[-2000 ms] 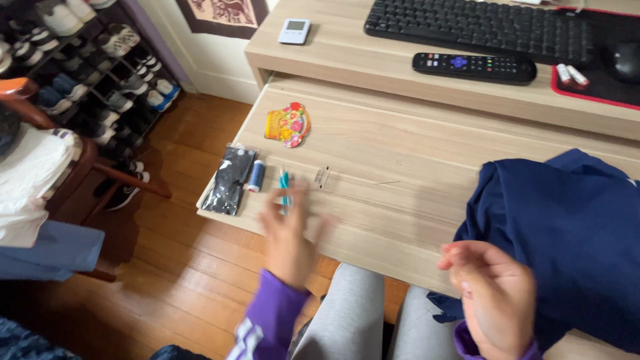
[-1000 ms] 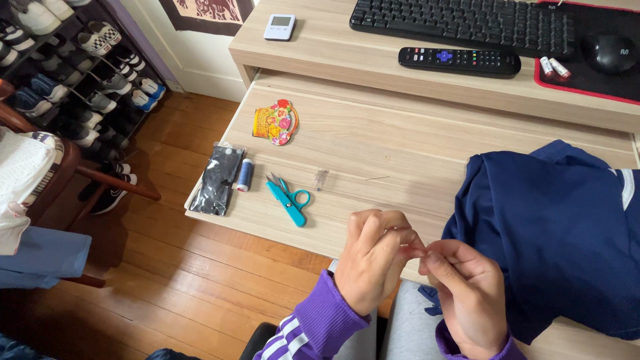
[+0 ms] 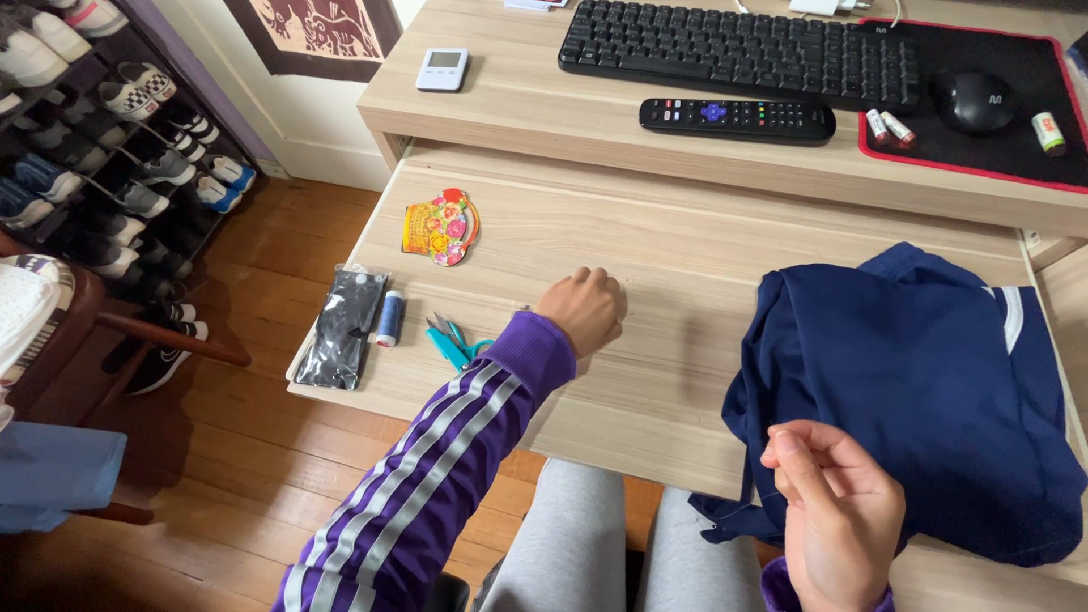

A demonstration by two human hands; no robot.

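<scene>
My left hand (image 3: 585, 311) lies low over the middle of the pull-out desk shelf, back of the hand up; its fingertips and anything in them are hidden. Just left of its cuff are teal thread snips (image 3: 455, 342). A blue thread spool (image 3: 390, 319) stands beside a black item in a clear plastic packet (image 3: 342, 327). My right hand (image 3: 833, 510) is raised at the front right, thumb and index fingertip pinched together; whatever is between them is too small to make out. Behind it lies a folded navy blue garment (image 3: 901, 382) with a white stripe.
A flower-basket cutout (image 3: 442, 228) lies at the shelf's back left. On the upper desk are a small digital device (image 3: 443, 70), a keyboard (image 3: 739, 55), a remote control (image 3: 737, 121), a mouse (image 3: 977, 100) and several batteries (image 3: 1048, 133). A wooden chair (image 3: 68, 340) stands left.
My hands, together at the front edge one second ago, are now apart. My left hand has reached forward over the shelf; the snips, covered by a hand two seconds ago, are partly in view.
</scene>
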